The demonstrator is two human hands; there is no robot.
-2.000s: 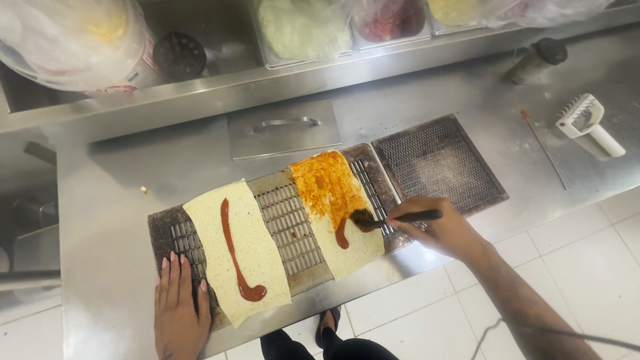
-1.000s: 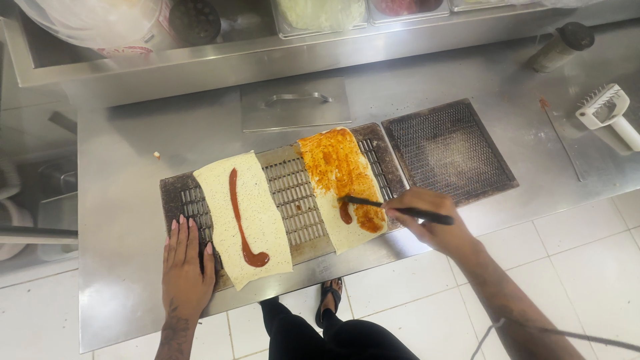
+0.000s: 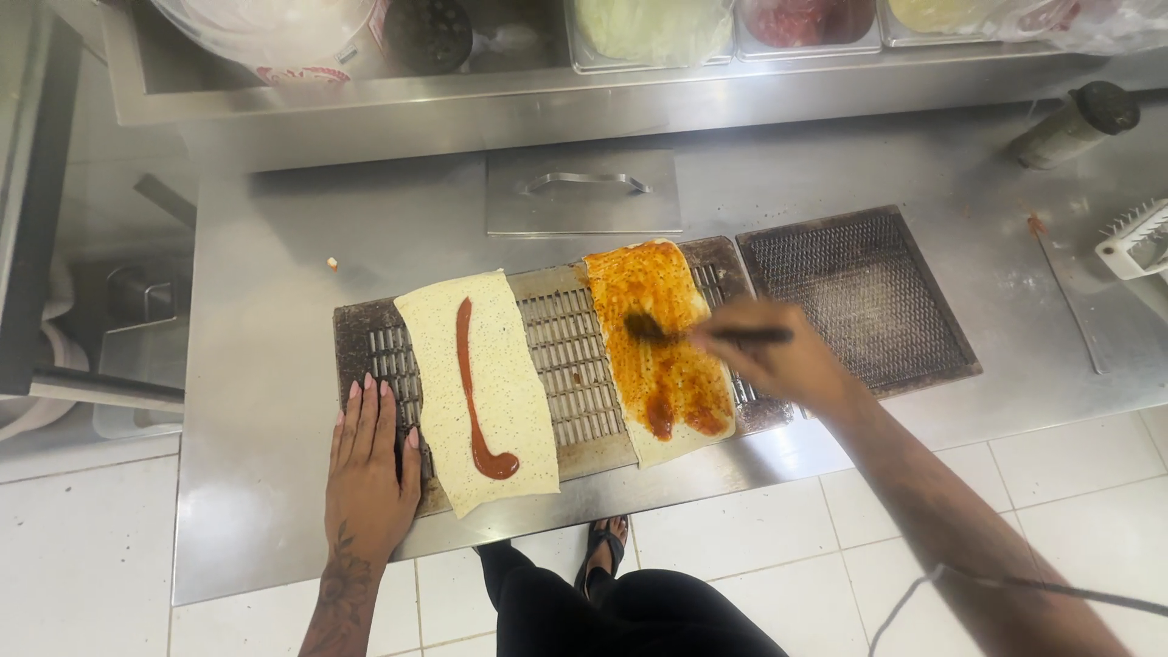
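Note:
My right hand (image 3: 776, 351) grips a black-handled brush (image 3: 650, 328), blurred, over the right-hand sheet of dough (image 3: 671, 365), whose surface is mostly covered in orange-red sauce. Its lower edge shows bare dough. To the left, a second speckled dough sheet (image 3: 429, 347) carries an unspread line of red sauce (image 3: 470, 383) ending in a blob. Both sheets lie across a slotted metal tray (image 3: 570, 365). My left hand (image 3: 370, 465) rests flat at the tray's lower left corner, fingers a little apart, holding nothing, beside the left sheet.
A dark mesh tray (image 3: 858, 301) adjoins on the right. Behind lies a steel lid (image 3: 584, 214) with a handle. Toward the right are a shaker (image 3: 1077, 123), a thin rod (image 3: 1068, 297) and a white spiked roller (image 3: 1136, 242). Food containers (image 3: 652, 59) line the raised back ledge.
Sauce now covers much more of the right sheet's lower part than two seconds ago. My right hand has moved the brush up the sheet. My left hand stays at the tray's left end.

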